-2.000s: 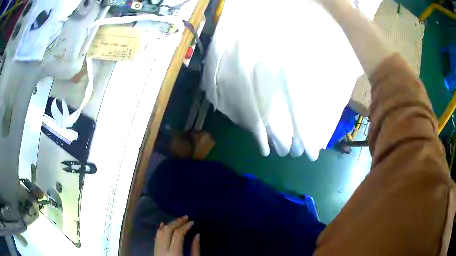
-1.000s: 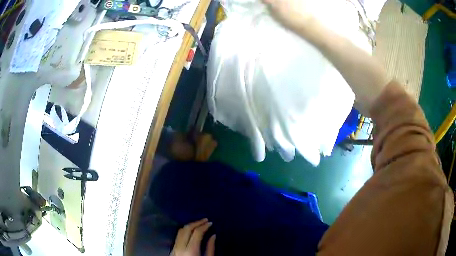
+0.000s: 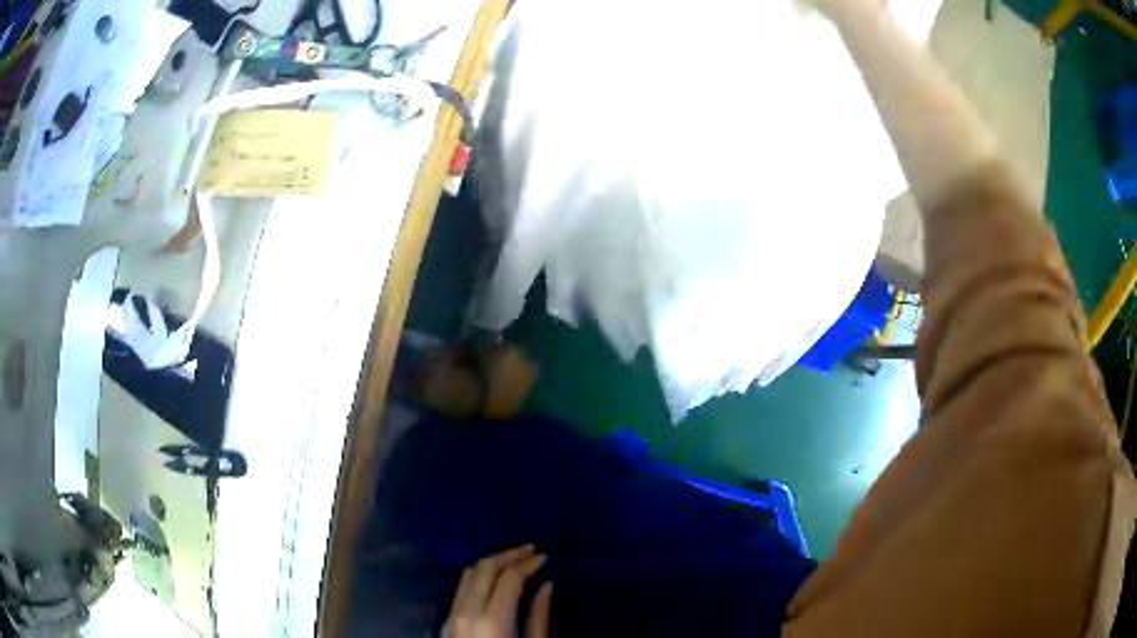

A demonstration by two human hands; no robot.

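A large heap of limp white cloth pieces (image 3: 698,187) hangs beside the table, its lower edges loose over the floor. My right forearm reaches up across the cloth's right side; my right hand is cut off by the top edge, so its grip is hidden. My left hand (image 3: 496,598) rests on my dark-blue lap at the bottom edge, fingers slightly apart, with nothing visible in it; it is partly cut off.
At left is the sewing machine (image 3: 38,361) on a white table with a wooden edge (image 3: 389,312). Black snips (image 3: 206,461), a tan ticket (image 3: 268,152), white tape (image 3: 210,268) and scissors (image 3: 397,90) lie there. A blue bin (image 3: 852,327) stands beyond the cloth.
The cloth's hanging edges have shifted and now spread left into jagged points. My right forearm swung left, then back right and up. My left hand moved slightly right. The view has shifted a little.
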